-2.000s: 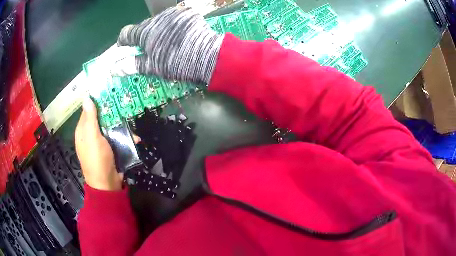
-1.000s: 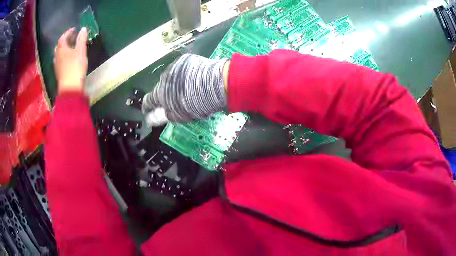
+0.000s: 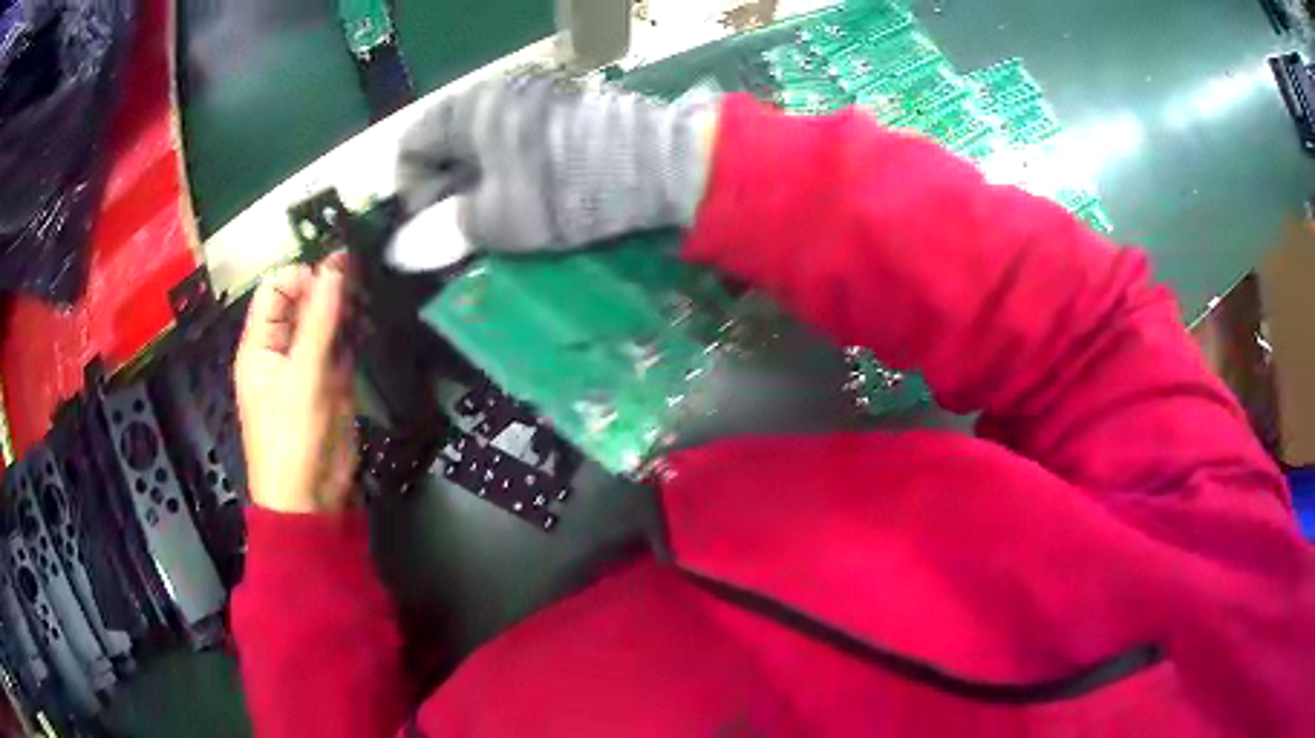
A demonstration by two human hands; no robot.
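Note:
My left hand (image 3: 296, 382) is bare and pinches a narrow dark strip (image 3: 315, 219) with a few pale spots at its top end; blur hides whether it is keypad or shell. My right hand (image 3: 541, 166), in a grey knit glove with pale fingertips, is beside the strip and closed over the upper edge of a green joined-board panel (image 3: 555, 353). Its fingertips are blurred, and whether they touch the strip is unclear. Black keypads (image 3: 505, 469) with small white dots lie in a heap between the left hand and the panel.
Grey-black housing shells (image 3: 152, 490) stand in a row at left. A red sheet (image 3: 108, 274) and a dark plastic bag (image 3: 58, 130) are behind them. A part-built unit (image 3: 378, 65) lies beyond the pale rail (image 3: 267, 231). More green boards (image 3: 894, 87) lie behind my right arm; cardboard (image 3: 1291, 332) is at right.
My left hand has let go of the part-built unit beyond the rail and come back to the near side, now holding a dark strip. The gloved hand and the panel have shifted slightly up.

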